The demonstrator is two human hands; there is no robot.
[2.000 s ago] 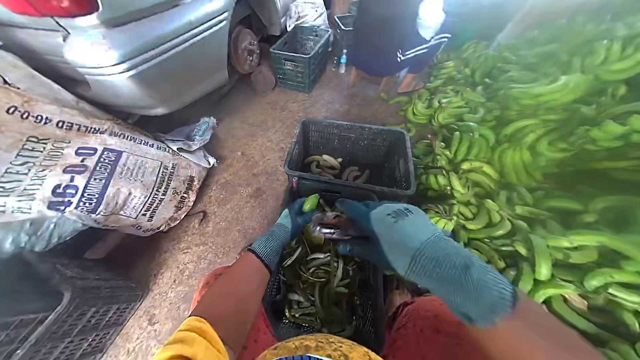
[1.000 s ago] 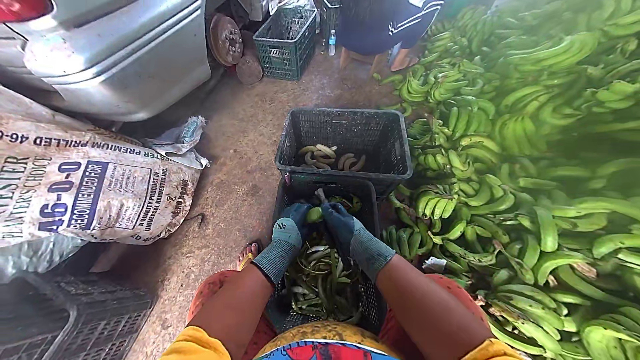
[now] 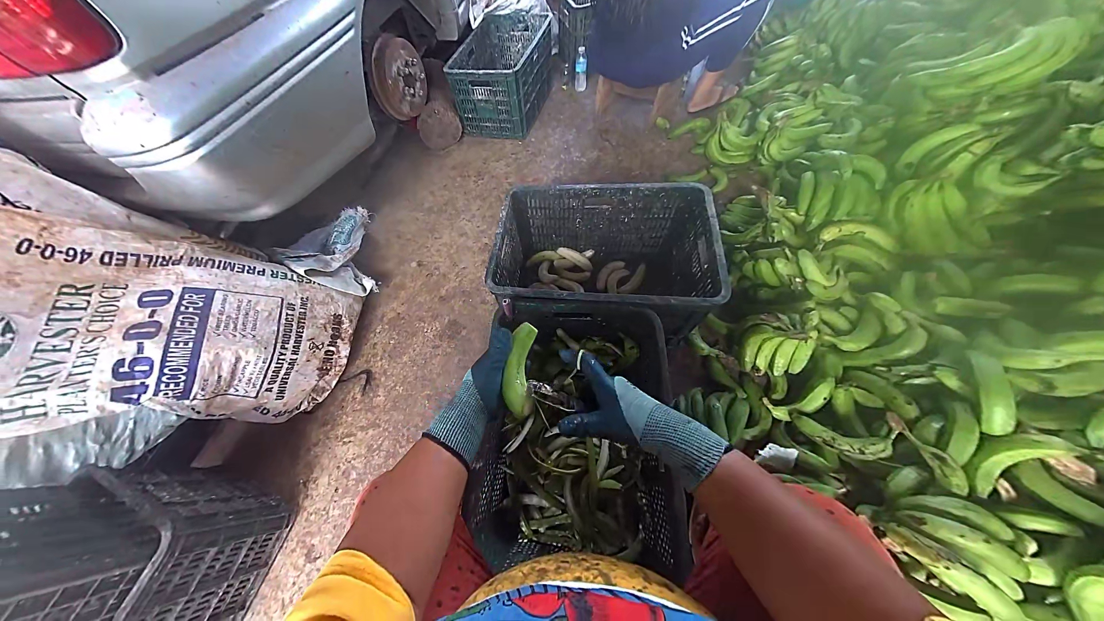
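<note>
My left hand [image 3: 488,379], in a blue-grey knit glove, holds a green banana [image 3: 518,371] upright over the near black plastic crate [image 3: 675,509]. To its right, my gloved right hand [image 3: 604,405] has its fingers spread, with a pale bit of something at the index fingertip. A dark metallic thing [image 3: 552,395] lies between the hands, partly hidden; whether the right hand touches it I cannot tell. Green peel strips [image 3: 569,492] fill much of the near crate. Peeled bananas [image 3: 565,269] lie in the black crate [image 3: 608,299] just beyond.
A large heap of green bananas [image 3: 871,328] covers the floor at right. Left are a printed, dirty sack [image 3: 336,366], a dark crate [image 3: 147,552] and a silver car [image 3: 233,112]. At the back stand a green crate [image 3: 492,108], a bottle [image 3: 580,69] and a person [image 3: 642,43].
My hands were close together over the near crate one second ago; now they are apart. The right hand has opened, and a green banana shows plainly in the left.
</note>
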